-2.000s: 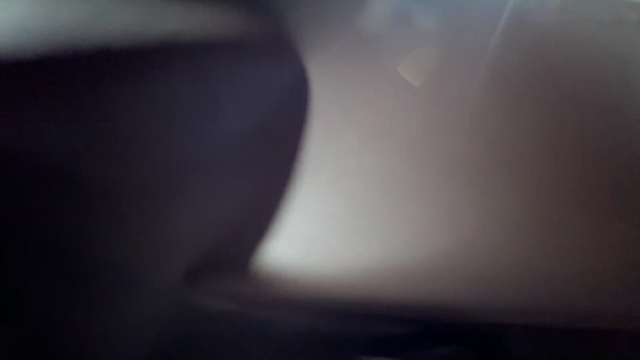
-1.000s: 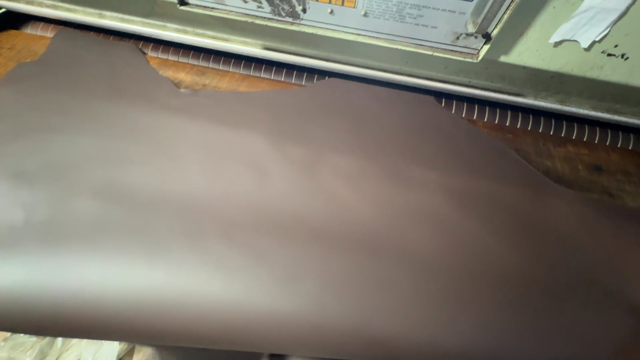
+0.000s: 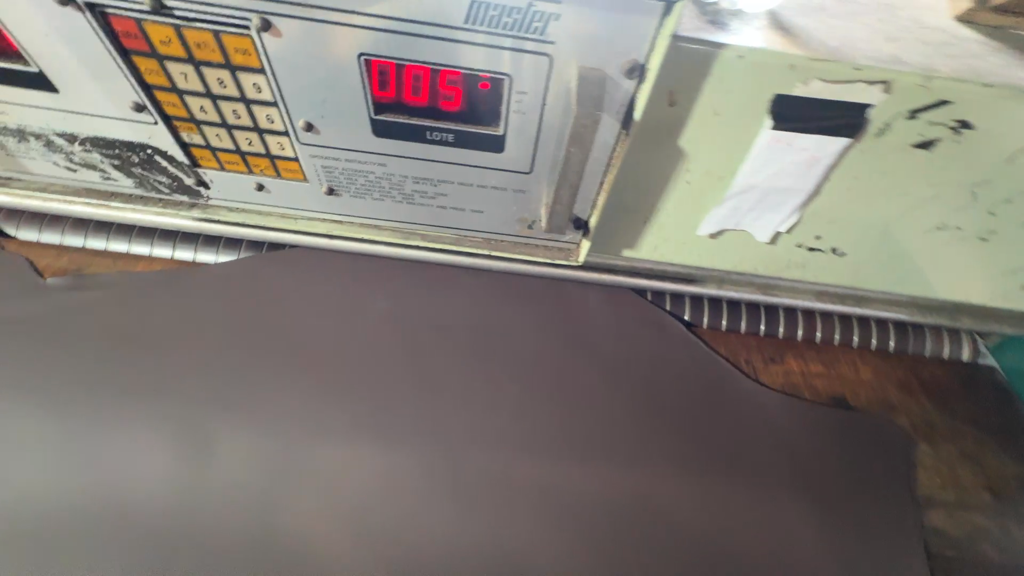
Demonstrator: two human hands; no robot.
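Neither my left hand nor my right hand shows in the head view. A large, smooth, dark brown sheet that looks like leather (image 3: 448,416) covers most of the lower view. It lies on a wooden table (image 3: 800,368), whose boards show past the sheet's curved right edge and in a small gap at the far left. The sheet's far edge reaches a ribbed metal roller (image 3: 808,326) under the machine's metal front bar (image 3: 448,262). Whether the sheet has passed under the roller, I cannot tell.
Behind the bar stands a pale green machine housing (image 3: 704,192) with a metal control panel (image 3: 432,176). The panel carries a yellow and white keypad (image 3: 212,96) and a lit red digital display (image 3: 436,92). A torn white paper (image 3: 800,176) is stuck on the housing at the right.
The view has swung up and right, bringing the keypad and red display into sight. The blur of two seconds ago is gone. Whether the sheet itself has moved, I cannot tell.
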